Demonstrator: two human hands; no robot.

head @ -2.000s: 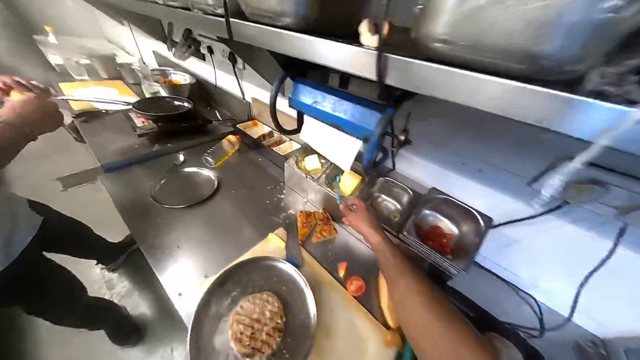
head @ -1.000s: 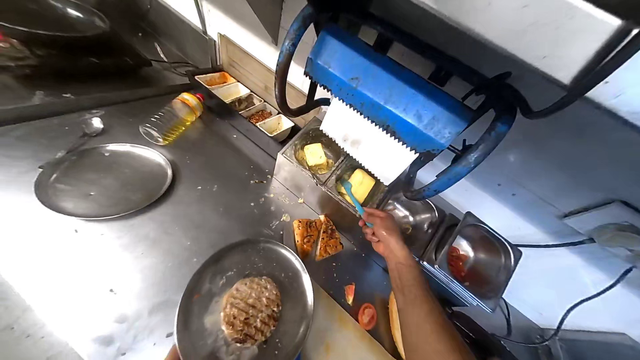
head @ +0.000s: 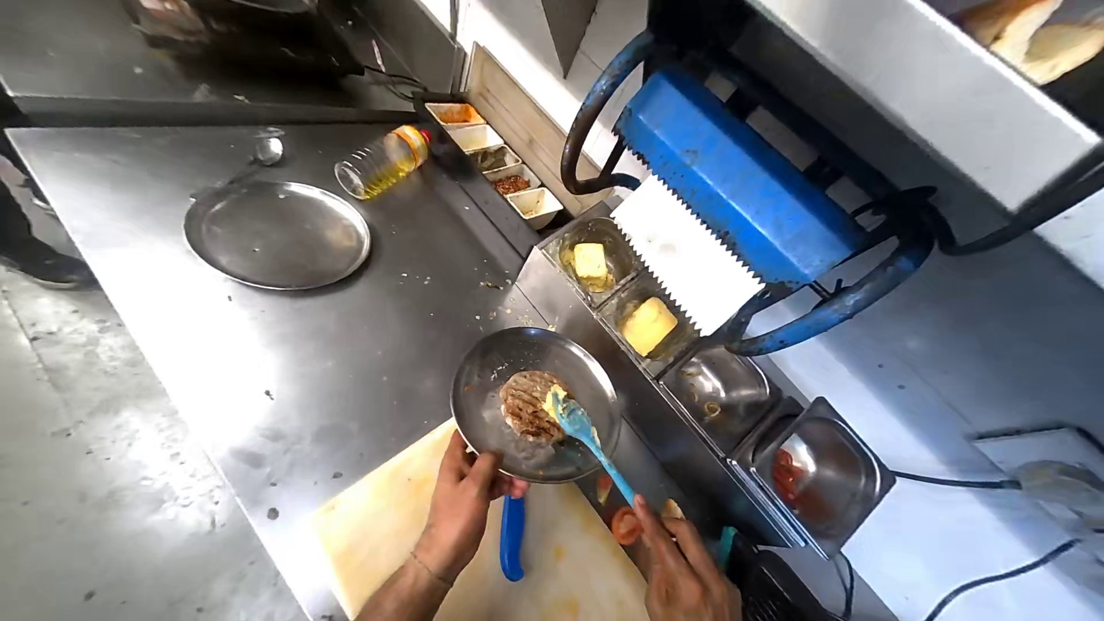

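Note:
A round metal plate [head: 483,379] is held by its near rim in my left hand [head: 466,500]. On it lies a grilled patty with dark grill marks [head: 526,405]. My right hand [head: 686,569] grips a light-blue spatula [head: 608,466], whose head rests on the patty's right side with a pale yellow spread [head: 555,396] around it. Below the plate are a cutting board [head: 388,509] and a knife's blue handle [head: 512,539]; the plate hides the rest of the knife. Two yellow blocks [head: 649,326] sit in metal containers behind the plate.
An empty round tray [head: 278,235], a spoon [head: 268,152] and a lying oil bottle [head: 384,161] are on the steel counter [head: 388,302]. Small seasoning trays [head: 535,205], a blue paper-roll dispenser [head: 742,172] and a metal container with red food [head: 824,474] line the back. Tomato pieces [head: 626,524] lie beside the board.
My right hand has brought the blue spatula from the yellow block's container to the patty. The plate has moved away from me, and my left hand now shows at its rim.

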